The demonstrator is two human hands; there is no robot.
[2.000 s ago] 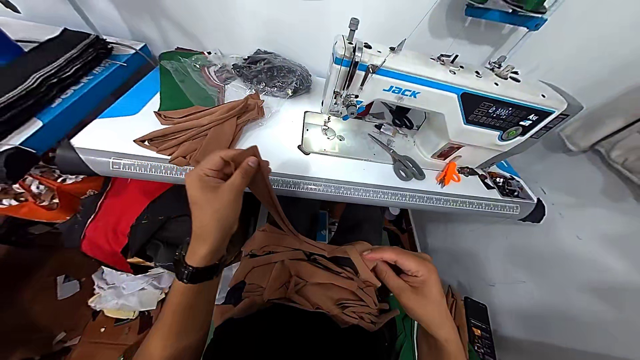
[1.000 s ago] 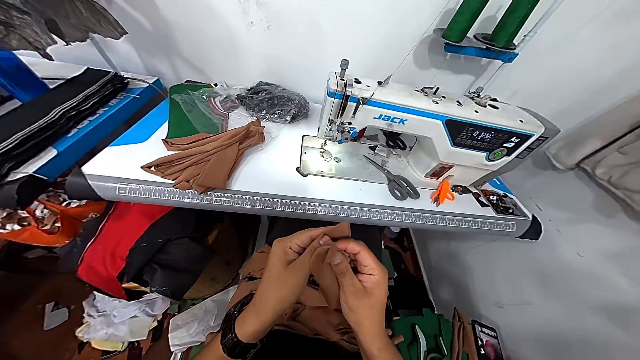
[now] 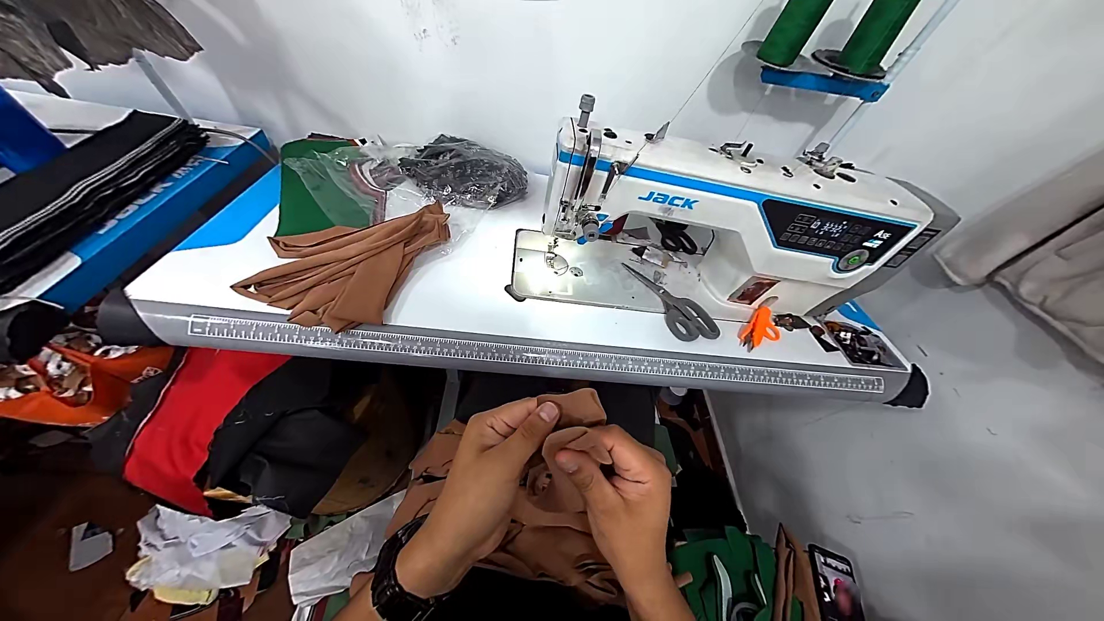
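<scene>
Over the lap, my left hand (image 3: 496,470) pinches the end of a brown fabric strip (image 3: 580,407) between thumb and forefinger. Close beside it, my right hand (image 3: 625,496) grips a curled part of brown fabric (image 3: 576,442). Whether the two parts belong to one strip I cannot tell. More brown fabric pieces (image 3: 552,552) lie in a heap on the lap below, partly hidden by both hands. A bundle of brown strips (image 3: 354,272) rests on the sewing table, left of the white Jack sewing machine (image 3: 733,203).
Grey-handled scissors (image 3: 681,315) and an orange thread snipper (image 3: 759,328) lie near the table's ruled front edge (image 3: 535,354). Plastic-wrapped dark material (image 3: 466,171) and green fabric (image 3: 319,190) sit at the back left. Fabric scraps (image 3: 207,543) and a phone (image 3: 835,582) are lower down.
Two seconds ago my left hand held a strip up at the table edge, apart from my right. Both hands have since come together over the lap. The view has shifted somewhat.
</scene>
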